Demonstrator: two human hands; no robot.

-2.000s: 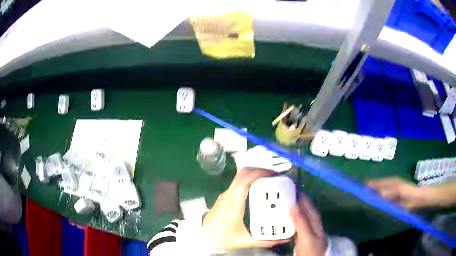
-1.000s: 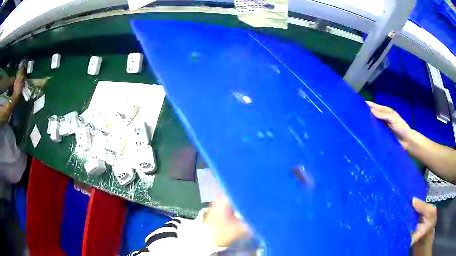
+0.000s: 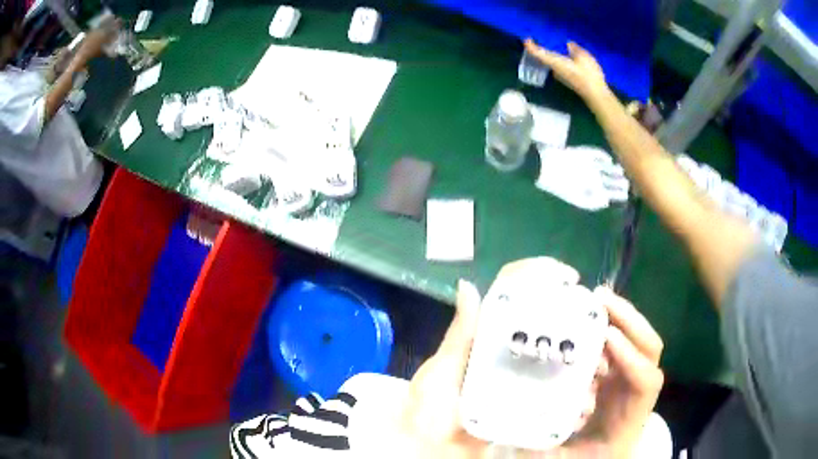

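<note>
A white wall adapter [image 3: 535, 368] is held close in front of me, its back towards the camera, with three dark round spots in a row. My left hand [image 3: 444, 385] grips its left side, thumb up along the edge. My right hand [image 3: 630, 372] has its fingers around the right side. A jumbled heap of white adapters [image 3: 285, 161] lies on a pale sheet [image 3: 372, 82] at the left. Single adapters [image 3: 364, 25] stand spaced along the far side of the green surface.
Another person's arm [image 3: 668, 184] reaches across from the right, hand at an adapter [image 3: 533, 69]. Clear bottle [image 3: 509, 133], white glove [image 3: 578, 177], white pad [image 3: 450, 229], dark pad [image 3: 406, 187]. Adapter row [image 3: 743, 208] at right, partly hidden. Red bin [image 3: 202, 336] and blue stool [image 3: 329, 333] below. Another worker [image 3: 45, 134] at left.
The large blue sheet has moved off my work area to the far side. The adapter shows its back instead of its outlet face. The view has shifted left and down.
</note>
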